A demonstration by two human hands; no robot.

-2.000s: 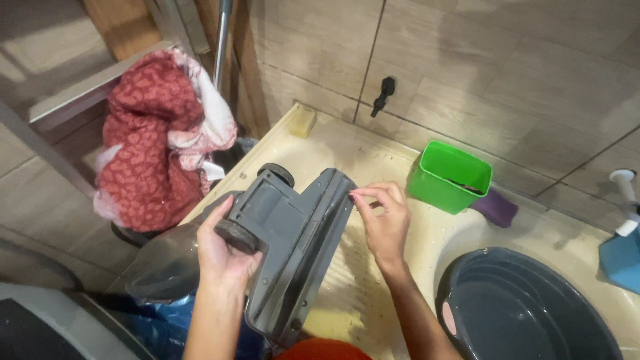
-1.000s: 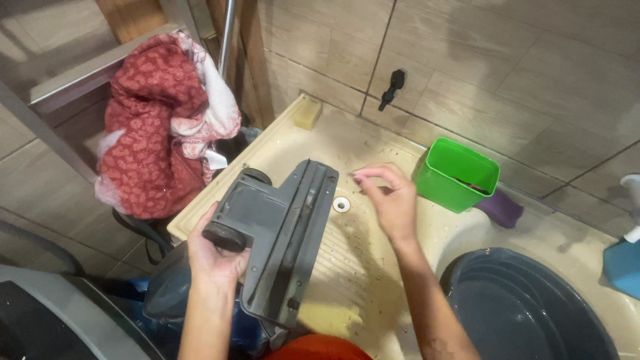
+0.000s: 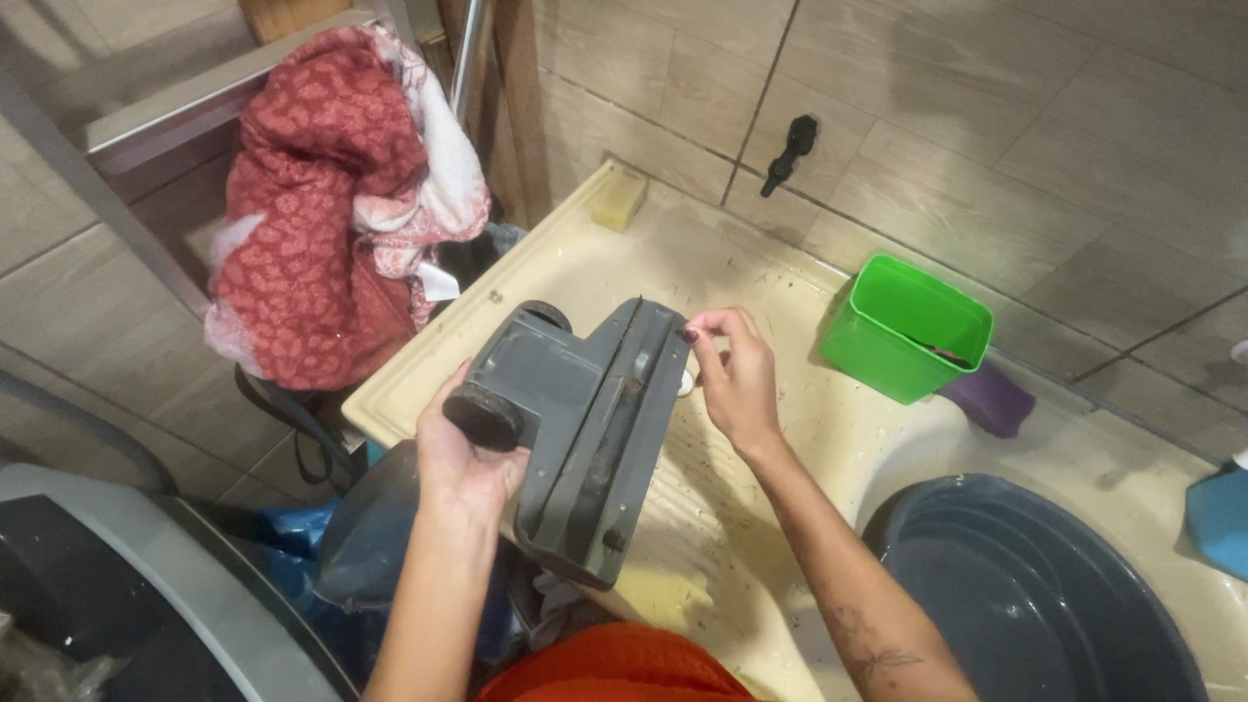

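A grey plastic vacuum cleaner floor head, its underside facing up, is held over the cream washing sink. My left hand grips it from below at the left, beside one of its two dark wheels. A long slot with dark grime runs along its wide part. My right hand is at the upper right end of the head, thumb and index finger pinched together at its edge. Whether anything sits between those fingertips is too small to tell. Part of a white drain shows behind the right fingers.
A green plastic container stands beside a purple object on the sink. A dark basin sits at right. A yellow block lies in the back corner, near a black wall tap. Red patterned fabric hangs at left.
My right hand was at the head's edge, then apart from it over the sink, and is now back at the edge. My left hand keeps hold of the floor head throughout.
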